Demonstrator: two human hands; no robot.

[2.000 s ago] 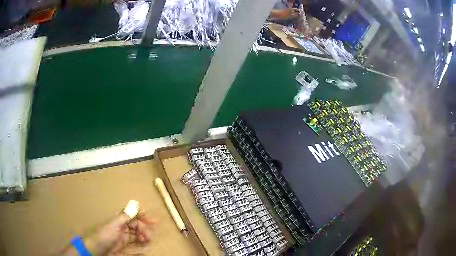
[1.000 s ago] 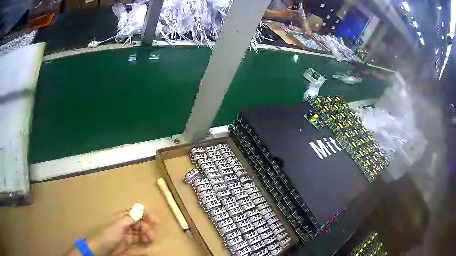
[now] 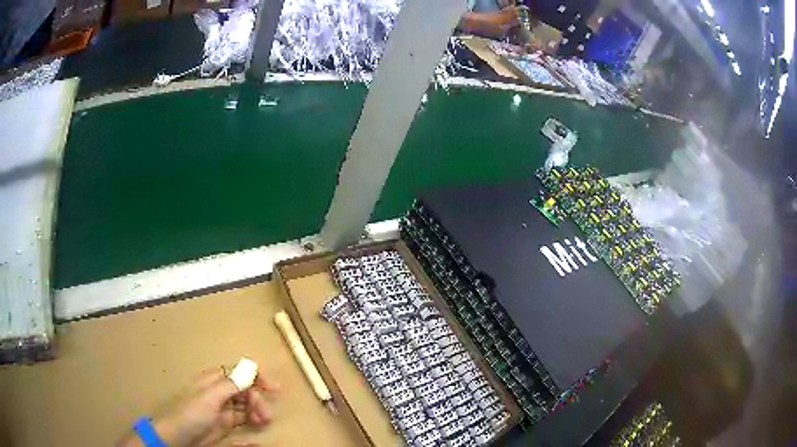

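Note:
My left hand, with a blue band at the wrist, is low over the brown bench at the lower left. Its fingers are curled and a pale yellow-white finger cot covers one fingertip; whether it holds anything is unclear. My right hand is not in view. A cardboard tray right of my left hand holds rows of small black-and-white modules. A slim pale yellow-handled tool lies along the tray's left side.
A black stack lettered "Mit" stands right of the tray, with green-yellow circuit board panels on top. A metal post rises before the green belt, which carries a white housing. A white slab is left; another person's hand is opposite.
My left hand has shifted slightly right. The white housing on the belt has moved right, and the clear wrapped piece ahead of it no longer shows distinctly. The tray and tool lie as before.

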